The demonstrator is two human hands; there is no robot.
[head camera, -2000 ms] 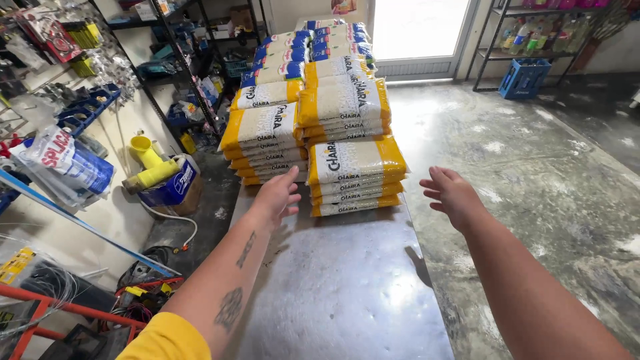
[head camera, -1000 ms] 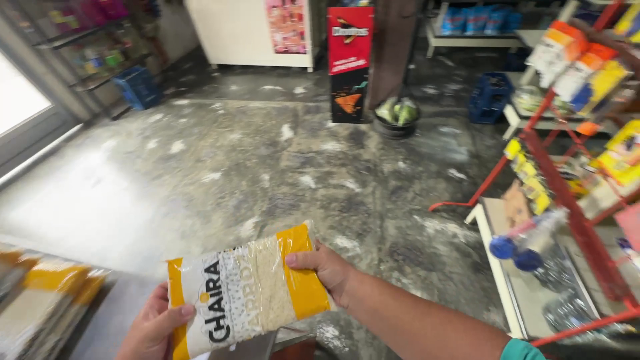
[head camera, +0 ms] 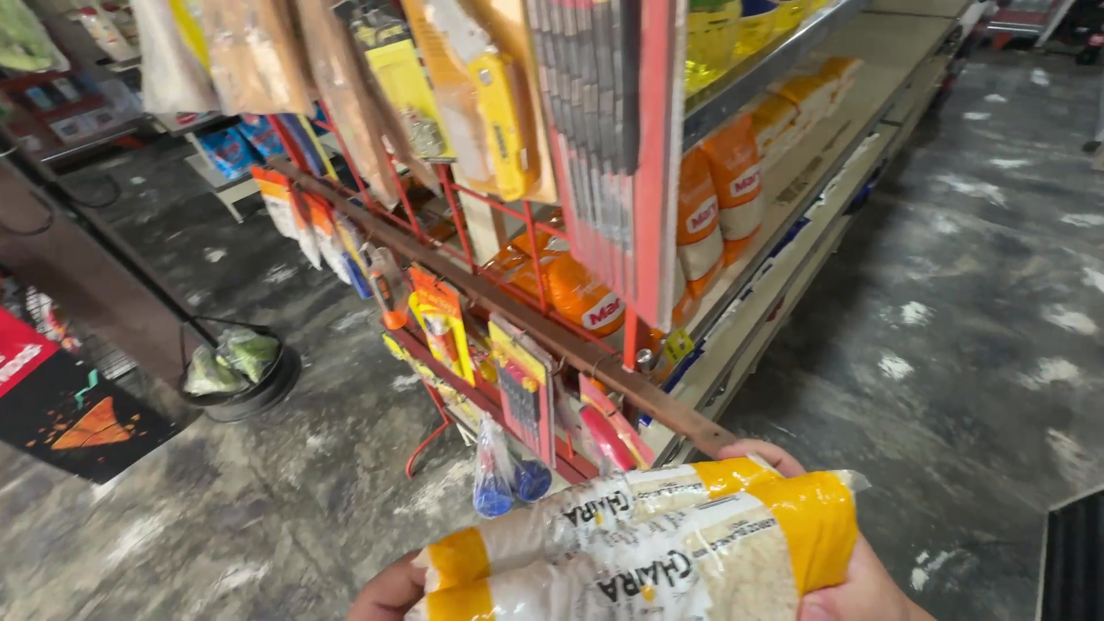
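Observation:
Two yellow-and-white plastic bags of rice lie side by side between my hands at the bottom of the head view, the nearer bag (head camera: 664,561) partly over the farther bag (head camera: 509,535). My left hand (head camera: 388,591) grips their left ends, with most of its fingers hidden. At the right ends, my right hand (head camera: 854,578) has its thumb on the near side and fingertips showing behind the far bag. Beyond the bags, orange-and-white bags (head camera: 733,181) stand on a long shelf (head camera: 802,164).
A red wire rack (head camera: 535,250) with hanging packaged goods and a brown metal bar (head camera: 517,302) is just ahead. A black round stand (head camera: 250,388) holding green produce and a black-and-red display box (head camera: 78,414) are at left. Dark floor (head camera: 966,345) runs beside the shelf at right.
The view has swung right, from the stacked rice bags to the rack and shelf. My hands were apart with nothing in them; now they hold rice bags between them.

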